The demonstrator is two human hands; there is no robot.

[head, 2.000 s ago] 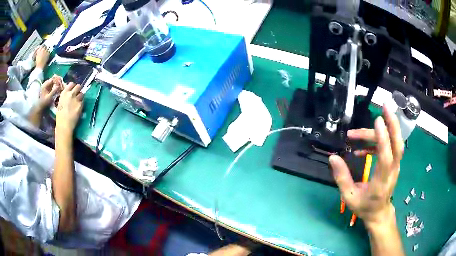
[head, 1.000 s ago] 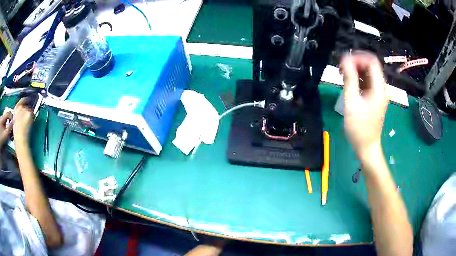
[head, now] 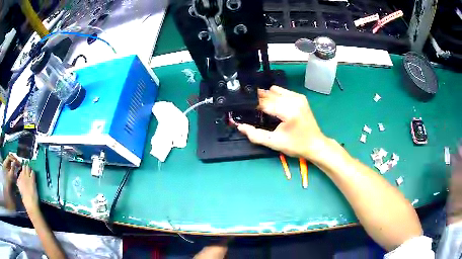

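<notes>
The black hand press (head: 218,144) stands in front of me, its metal lever raised behind the press head. A watch body (head: 232,120) with a pinkish rim sits in the nest under the head, mostly hidden. My right hand (head: 286,121) reaches in from the right. Its thumb tip is at the front of the nest and its fingers are by the side of the press head. Whether it grips the watch body is hidden. Part of my left hand (head: 212,252) shows at the bottom edge, its fingers cut off.
A blue power unit (head: 109,103) and white wipe (head: 169,131) are left of the press. Orange sticks (head: 303,173), a white bottle (head: 321,73), pale scraps (head: 382,159), a small pink-rimmed watch (head: 419,131) and a black disc (head: 419,76) are right. People's hands show at both sides.
The view has shifted right. My right hand moved away from the press towards the back right, then came back to the nest. The watch body showed uncovered in the nest one second ago.
</notes>
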